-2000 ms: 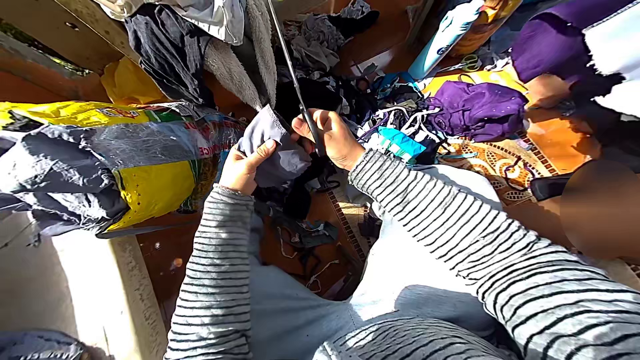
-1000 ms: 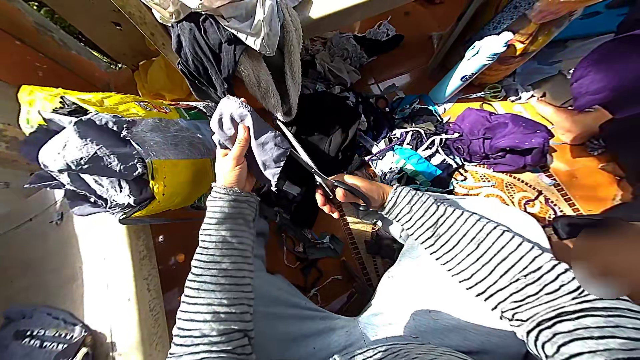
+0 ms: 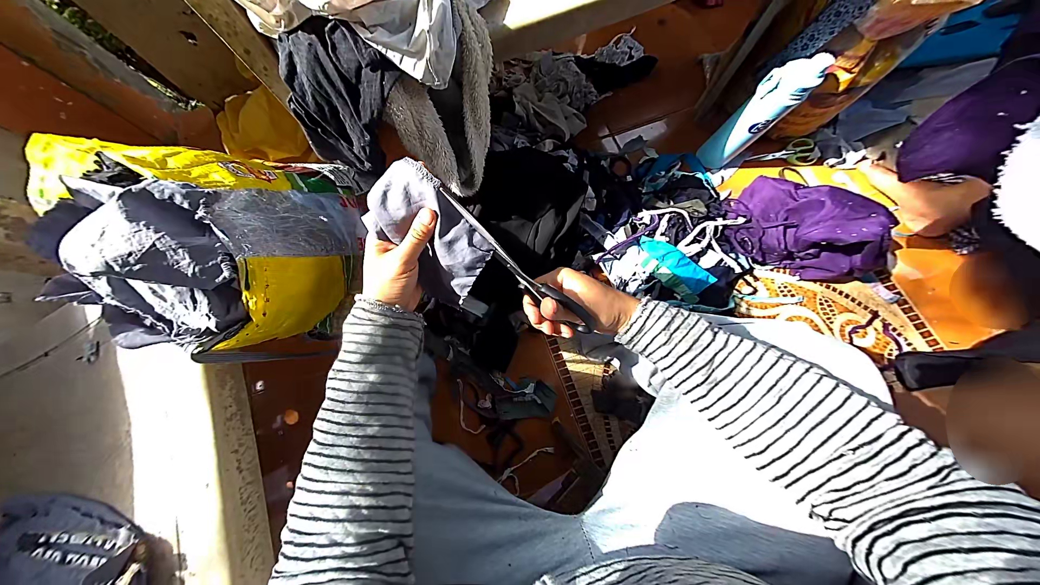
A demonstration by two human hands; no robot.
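My left hand (image 3: 396, 264) holds up a piece of grey cloth (image 3: 455, 244), its thumb pressed on the front. In my right hand (image 3: 577, 302) is a pair of scissors with black handles (image 3: 524, 276). Their blades point up and left, along the right edge of the cloth, and their tips reach near its top. Whether the blades are around the cloth cannot be told. Behind the cloth lies black fabric (image 3: 532, 219). Small scraps and cords (image 3: 496, 398) lie below, between my knees.
A yellow sack (image 3: 296, 296) stuffed with grey cloth lies at left. Dark and white garments (image 3: 337, 89) hang over a rail ahead. Scraps, purple fabric (image 3: 812, 227) and green-handled scissors (image 3: 800, 150) lie at right, where another person's arm (image 3: 918, 195) and dark sleeve are near.
A second ago the scissors were lower and right of the cloth; now their blades lie along its edge. Two seconds ago both hands were close together at the cloth.
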